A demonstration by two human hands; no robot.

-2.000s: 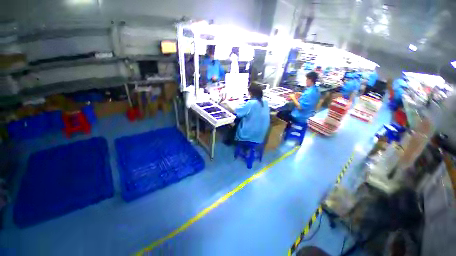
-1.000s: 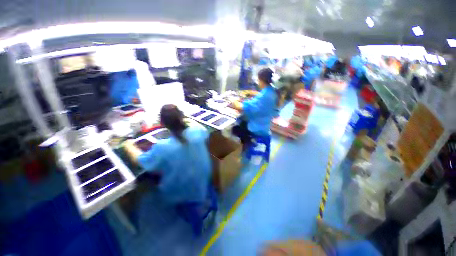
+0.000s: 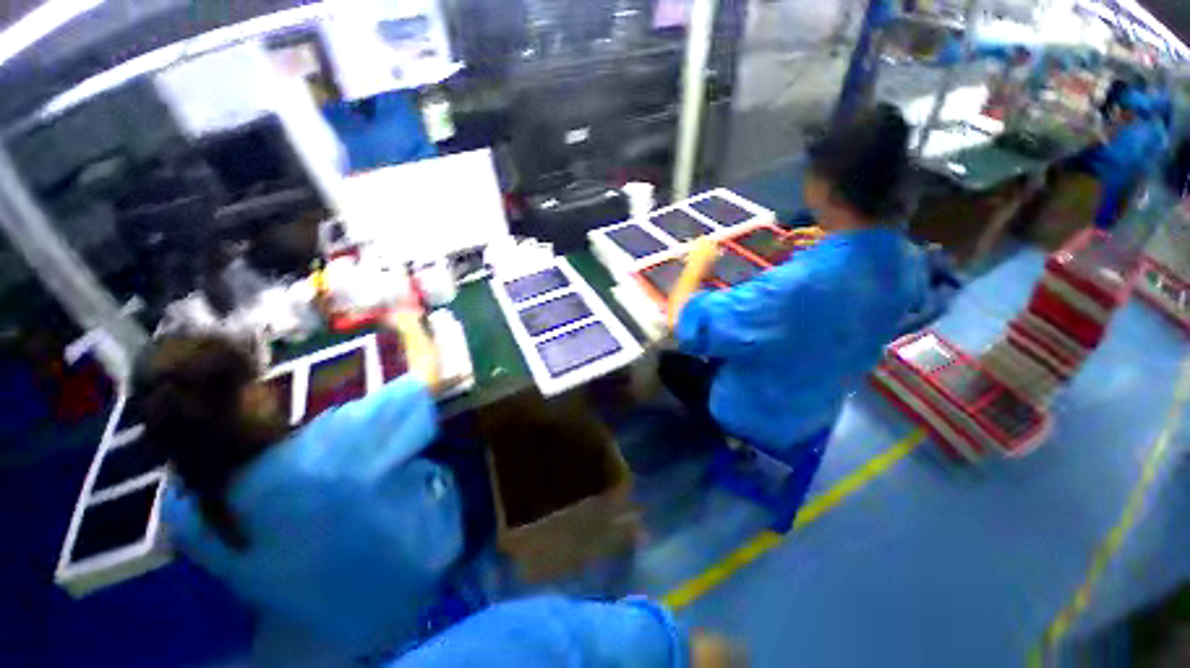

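A blue sleeve enters at the bottom centre, with a small blurred part of what looks like my left hand (image 3: 718, 649) at its right end, cut off by the lower edge; its grip is hidden. My right hand is out of the picture. In front, an open brown carton (image 3: 561, 489) stands beside the bench. A white tray with three dark panels (image 3: 561, 317) lies on the green bench top. Another white tray (image 3: 111, 516) lies at the far left. Farther right, a white tray (image 3: 679, 226) lies behind a red tray (image 3: 724, 268).
One person in blue (image 3: 313, 509) sits at the bench on the left. Another (image 3: 822, 326) sits on a blue stool (image 3: 777, 483), one hand at the red tray. Stacked red and white trays (image 3: 966, 398) stand on the floor at right, near the yellow lane line (image 3: 744, 568).
The view has moved closer to the bench and turned left since the last frame. The seated people, carton and trays appear larger. A blue sleeve has entered at bottom centre.
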